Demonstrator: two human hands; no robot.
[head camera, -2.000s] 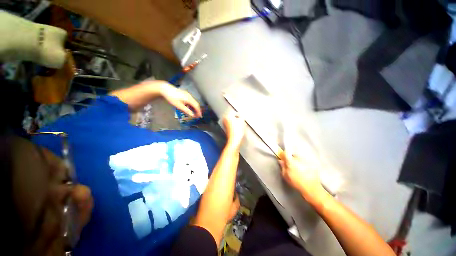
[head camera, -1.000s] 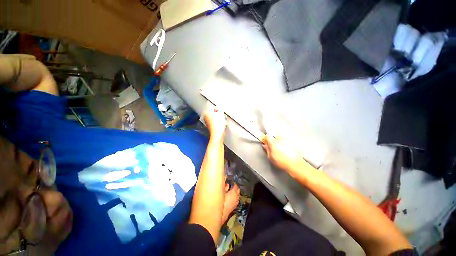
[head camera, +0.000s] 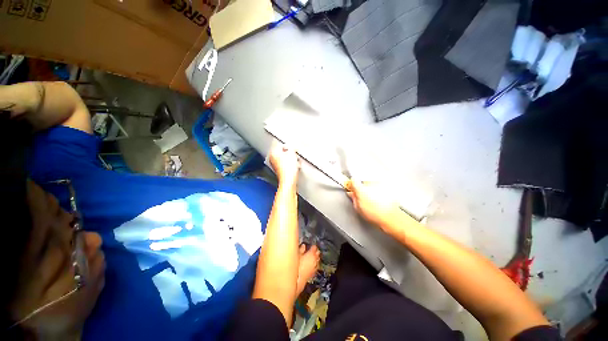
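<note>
A light grey fabric piece (head camera: 323, 143) lies along the front edge of the pale table, with a dark line along its near edge; its right part is washed out by glare. My left hand (head camera: 284, 160) holds the near edge towards the piece's left end. My right hand (head camera: 365, 200) grips the same edge further right, fingers closed on it. The edge between my hands looks straight. I cannot tell whether the piece is one layer or folded.
Grey and black cloth pieces (head camera: 393, 56) lie at the table's far side. Red-handled shears (head camera: 517, 272) lie at right. A red-handled small tool (head camera: 217, 94) and tan pad (head camera: 241, 21) are at the left end. A person in a blue shirt (head camera: 200, 246) stands close at left, beside a blue crate (head camera: 207, 150).
The view has shifted, so the table and cloth sit further left and higher. My hands stay on the fabric edge. The other person's near arm has moved back from the table and is raised.
</note>
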